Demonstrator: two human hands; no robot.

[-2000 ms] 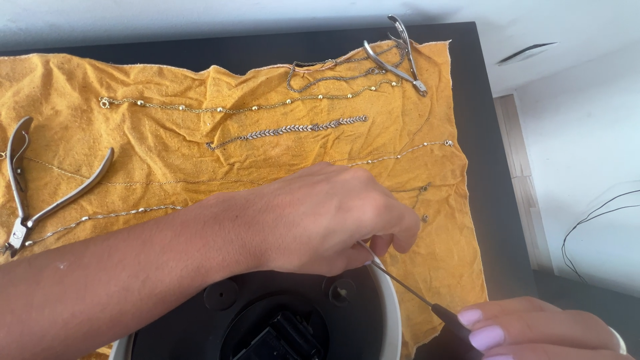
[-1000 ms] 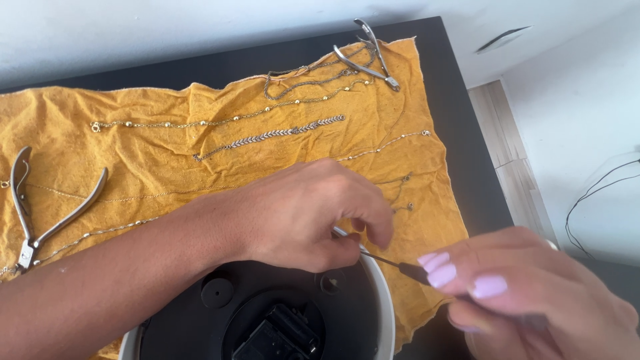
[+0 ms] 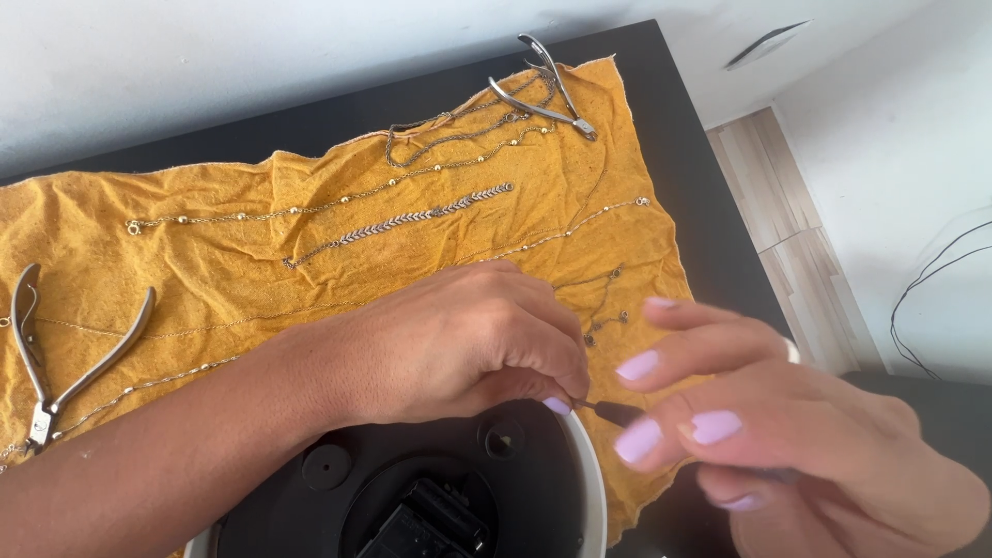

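Over the rim of a round black device with a white rim (image 3: 593,480) is my left hand (image 3: 473,341), its fingertips pinched on the thin metal shaft of a tool. My right hand (image 3: 775,411) is at the tool's dark handle (image 3: 618,413), to the right of my left hand. The right fingers are blurred and partly cover the handle, so their grip is unclear. A black box-shaped part (image 3: 426,523) sits in the middle of the device. Past my left hand, a thin chain (image 3: 604,298) lies on a yellow cloth (image 3: 225,271).
Nippers with metal handles (image 3: 573,101) lie at the cloth's far right corner, another pair (image 3: 54,395) at the left. Several chains, among them a beaded chain (image 3: 345,199) and a leaf-patterned chain (image 3: 426,215), lie across the cloth. A black table (image 3: 682,124) stands by the wall.
The tool's handle and my right hand have come closer to my left fingers. My right fingers have spread somewhat. My left hand stays at the device's rim.
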